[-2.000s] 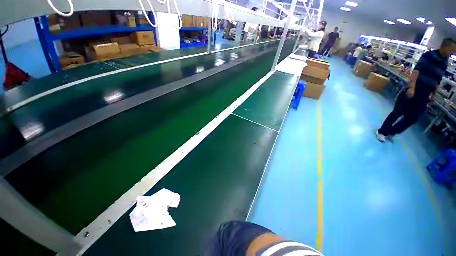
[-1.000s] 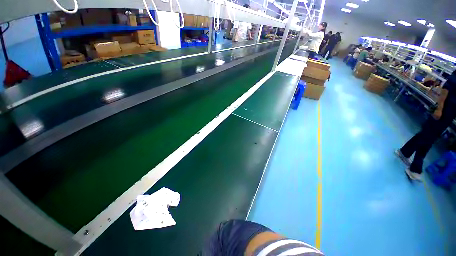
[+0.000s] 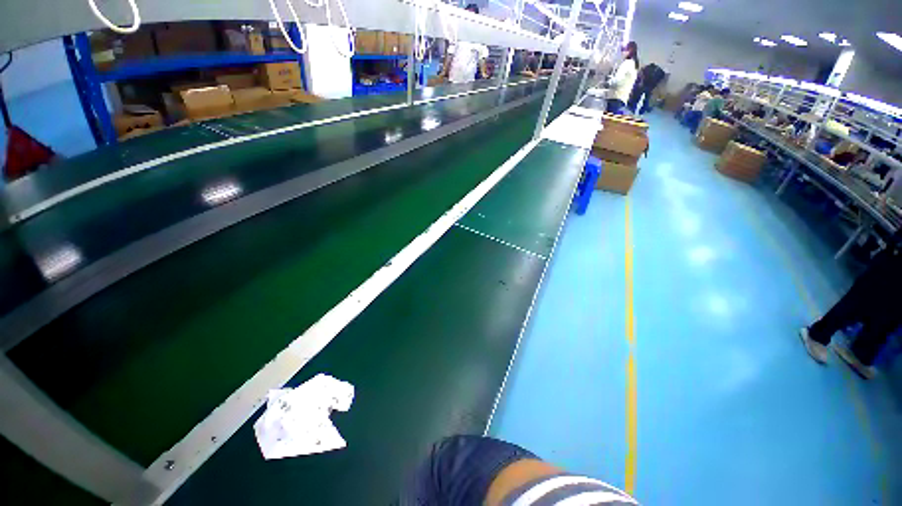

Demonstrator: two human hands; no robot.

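A crumpled white scrap (image 3: pixel 305 416) lies on the dark green side worktop (image 3: pixel 435 346), close beside the off-white side rail (image 3: pixel 361 295). The conveyor belt (image 3: pixel 267 267) runs beyond the rail. At the bottom edge a dark sleeve or trouser part, some bare skin and a striped cloth show, cut off by the picture. No hand is in view.
A pale upright (image 3: pixel 69 435) stands at the lower left. Brown cartons (image 3: pixel 618 153) and a blue stool (image 3: pixel 586 186) stand by the line's far end. A person's legs (image 3: pixel 858 321) show at the right edge. White loops (image 3: pixel 287 25) hang from the overhead shelf.
The person in the right aisle has come nearer and moved mostly out of the right edge. The scrap lies unmoved. The view has shifted slightly.
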